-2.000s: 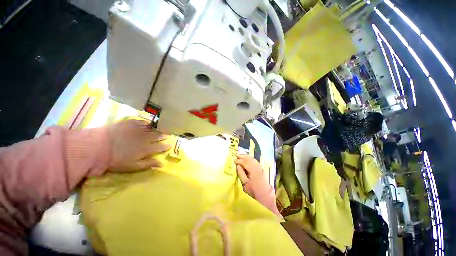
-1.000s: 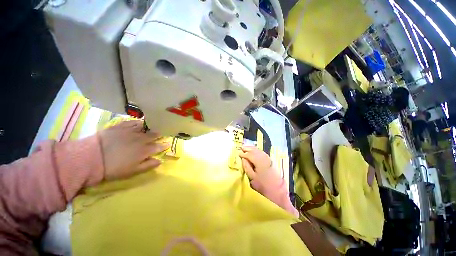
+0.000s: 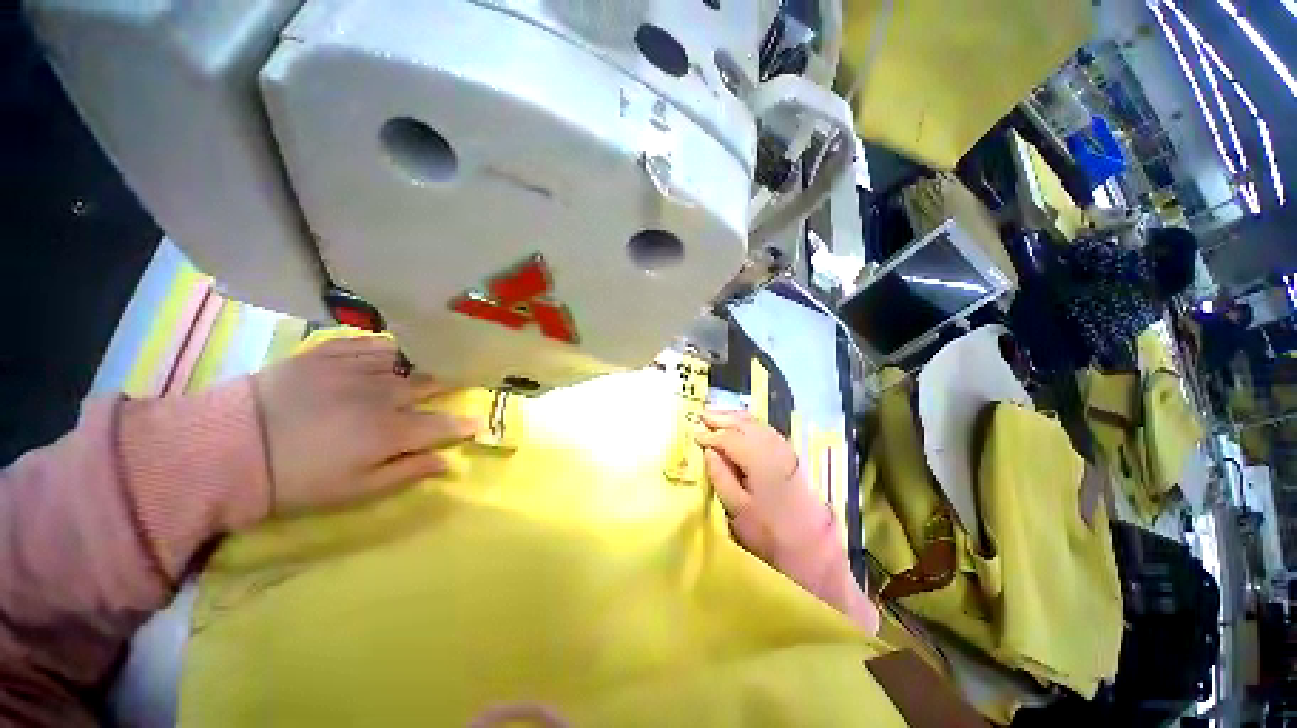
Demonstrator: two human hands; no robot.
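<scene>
The yellow tote bag body (image 3: 470,597) lies spread in front of me, its far part under the white pattern sewing machine (image 3: 512,199). The yellow clamp template shows at two places, a slotted left end (image 3: 495,424) and a right end with black marks (image 3: 689,413); bright glare hides the middle. My left hand (image 3: 349,427) lies flat on the bag, left of the template, fingers towards its left end. My right hand (image 3: 754,469) touches the template's right end with bent fingers. I cannot tell if it grips anything.
Yellow bag pieces (image 3: 1053,555) are heaped at right beside a dark control panel (image 3: 932,292). A brown patch (image 3: 925,690) shows at the bag's lower right. Yellow and pink strips (image 3: 189,341) mark the pale plate at left. A person in dark spotted clothing (image 3: 1117,285) is further back.
The view has moved closer, so the machine head looks larger and the heap sits further right. My hands keep nearly the same places on the bag and template.
</scene>
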